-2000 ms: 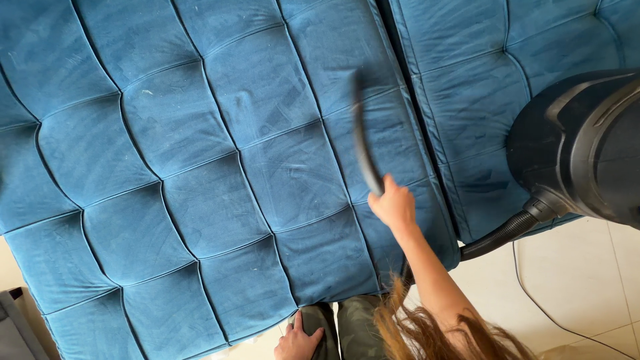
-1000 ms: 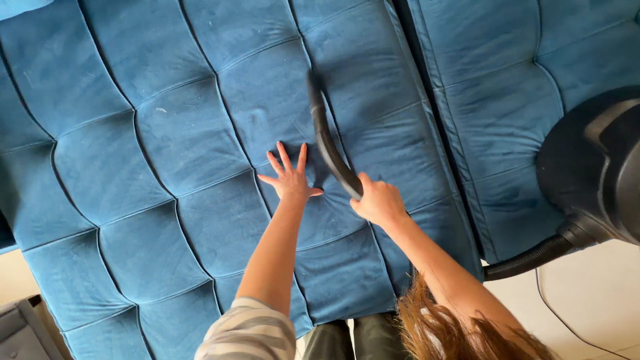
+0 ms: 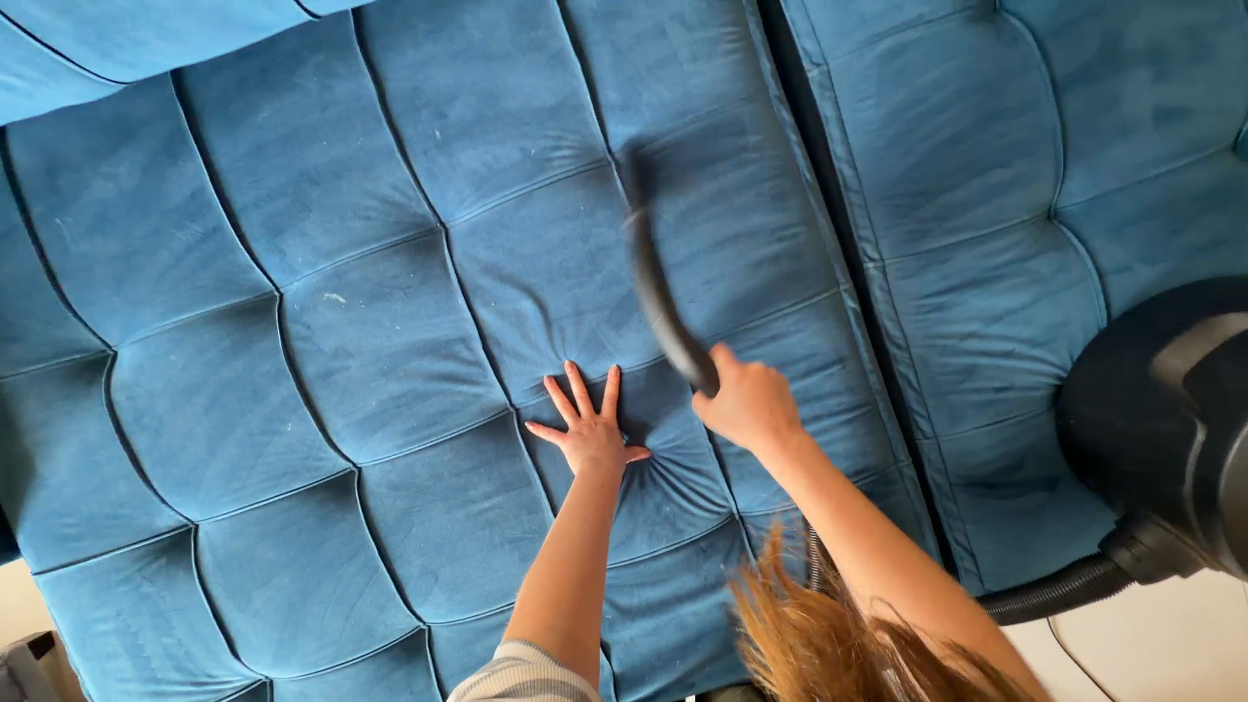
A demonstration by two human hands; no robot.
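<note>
My right hand [image 3: 751, 400] grips the lower end of a curved black vacuum cleaner wand [image 3: 658, 292]. Its far end, blurred, is over a seam of the blue tufted sofa seat [image 3: 390, 361]. Left of the wand, my left hand [image 3: 590, 429] presses flat on the seat with fingers spread, and the fabric wrinkles around it. It holds nothing. Small pale marks show on the upholstery. A ribbed black hose [image 3: 1058, 588] runs from the vacuum cleaner [image 3: 1160, 419] at the right and passes out of sight behind my right forearm.
A dark gap divides the seat from a second blue cushion [image 3: 955, 146] on the right, where the vacuum cleaner stands. The blue backrest [image 3: 146, 34] borders the top left. A thin cord [image 3: 1072, 663] lies on the pale floor [image 3: 1160, 634]. My loose hair hangs at the bottom.
Two seconds ago my left hand was near my knee at the sofa's front edge; since then it has come onto the seat. The wand stays in my right hand, its far end blurred.
</note>
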